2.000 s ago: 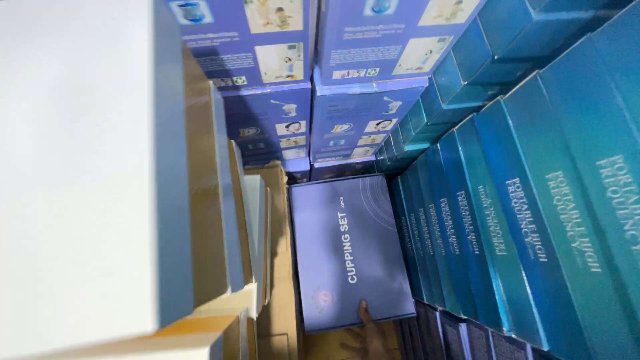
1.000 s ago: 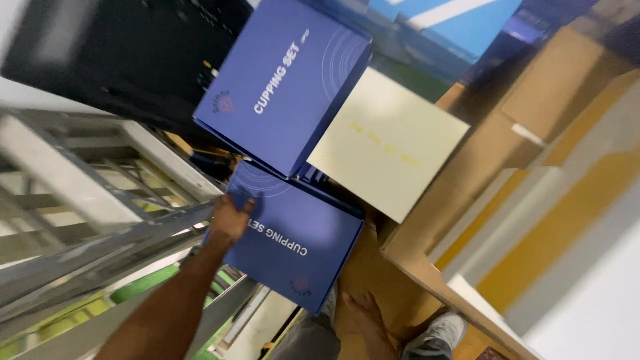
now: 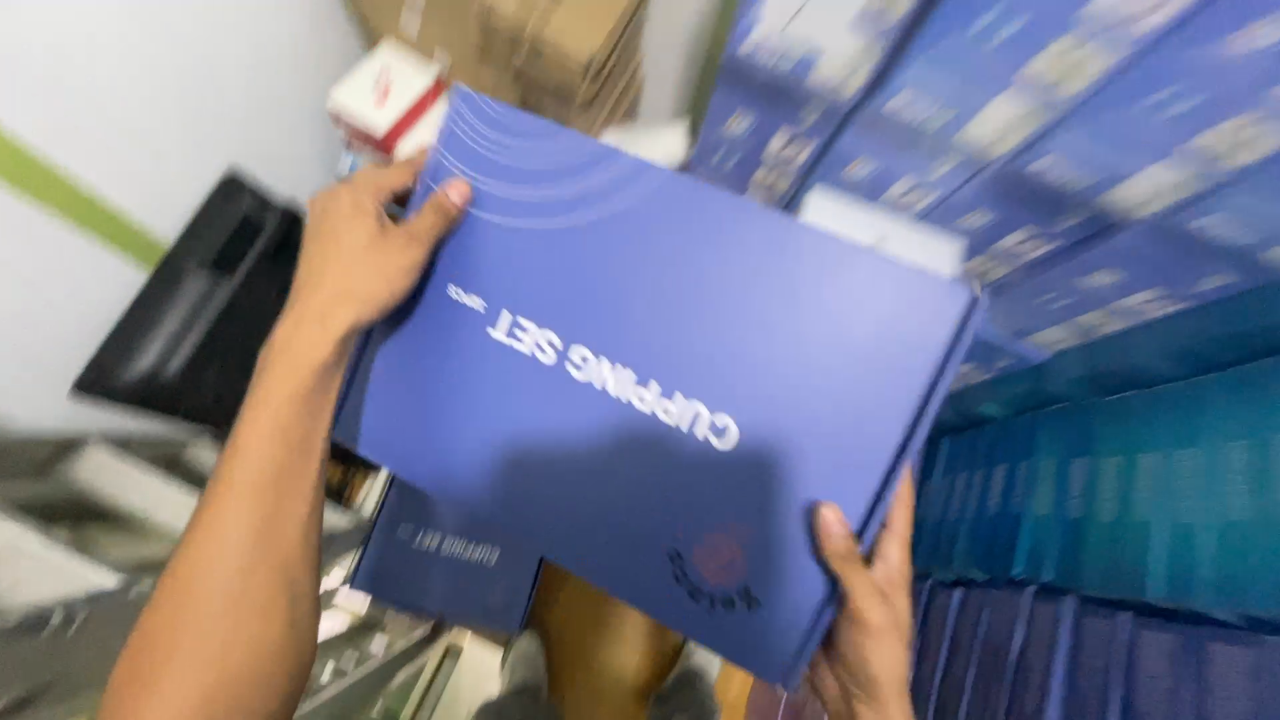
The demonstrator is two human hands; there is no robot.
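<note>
A blue cardboard cupping set box (image 3: pixel 620 350) is held up between both hands, its printed lid facing me with the lettering upside down. My left hand (image 3: pixel 370 240) grips its upper left edge, thumb on the lid. At the lower right edge, my right hand (image 3: pixel 865 590) holds it with the thumb on the side and fingers mostly hidden. Lower down, partly covered by the held box, lies a second blue cupping set box (image 3: pixel 450 560).
Stacked blue printed boxes (image 3: pixel 1060 130) rise at upper right, above rows of teal boxes (image 3: pixel 1110 480) and dark blue boxes (image 3: pixel 1090 650). A metal ladder (image 3: pixel 60 560) stands at lower left, near a black object (image 3: pixel 190 310). A white-and-red box (image 3: pixel 390 95) sits behind.
Both hands now hold a cupping set box up close; one second ago my left hand was on a box lower down and my right hand was beneath the boxes. The view has turned strongly.
</note>
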